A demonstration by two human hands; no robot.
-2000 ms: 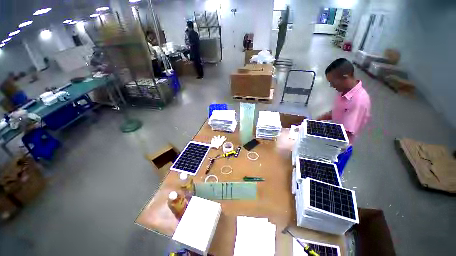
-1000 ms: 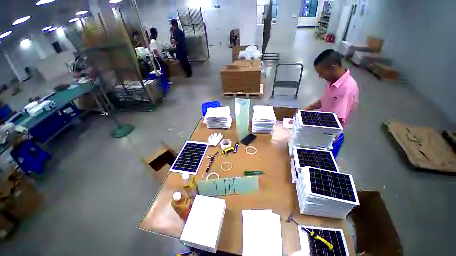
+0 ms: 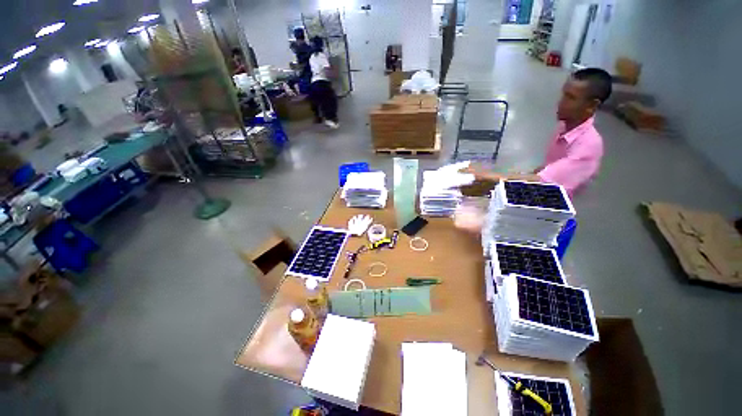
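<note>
Neither of my hands shows clearly. Nearest in front of me on the brown table are a stack of white panels face down (image 3: 340, 360), a second white stack (image 3: 434, 380) and a solar panel (image 3: 561, 394) at the bottom edge. A yellow-and-black handled tool (image 3: 521, 388) lies across that panel. Stacks of panels with dark gridded faces up (image 3: 555, 307) stand along the right side. A single dark panel (image 3: 319, 253) lies at the left edge of the table.
Bottles (image 3: 303, 327) stand at the left. A green strip (image 3: 381, 301), tape rolls, a white glove (image 3: 360, 225) and a phone (image 3: 415, 225) lie mid-table. A person in pink (image 3: 573, 154) stands at the far right. Open cartons (image 3: 270, 257) flank the table.
The person in pink now reaches an arm toward the far white stack, with a white panel at the hand. The view has shifted slightly. A person in white now shows in the background.
</note>
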